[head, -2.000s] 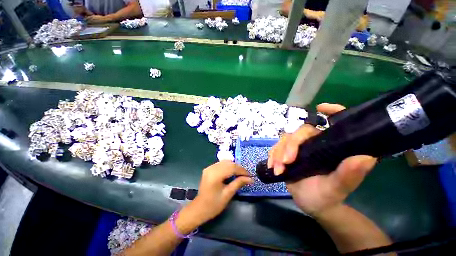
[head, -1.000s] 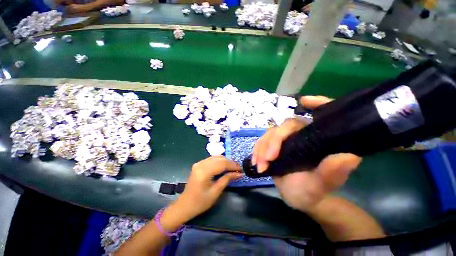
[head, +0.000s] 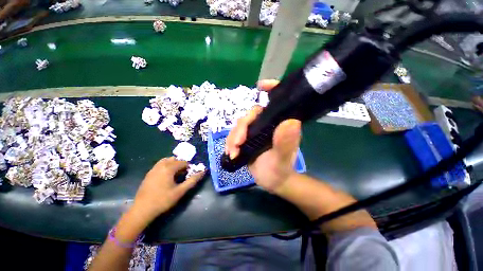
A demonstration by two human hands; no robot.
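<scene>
My right hand [head: 270, 151] is closed around the black electric screwdriver [head: 296, 100], which slants down over the blue screw tray [head: 213, 159]. The tool's front end is above the small silvery screws [head: 238, 177]. My left hand [head: 167, 185], with a purple band at the wrist, holds a small white module [head: 195, 170] between thumb and fingers, left of the tray. Another white module [head: 184, 151] lies just above those fingertips. The tool's tip is not clearly visible.
White modules lie in a large pile [head: 58, 143] at left and another [head: 212, 108] behind the tray. A metal post [head: 283, 42] slants behind the tool. At right are a cardboard screw box [head: 392, 108], a second blue tray [head: 431, 145] and the black cord [head: 392, 188]. A blue bin [head: 165, 256] is below.
The view has shifted right, bringing the cardboard box into sight. My left hand has left the tray's edge and now holds a module. The screwdriver is more steeply tilted, still over the screws.
</scene>
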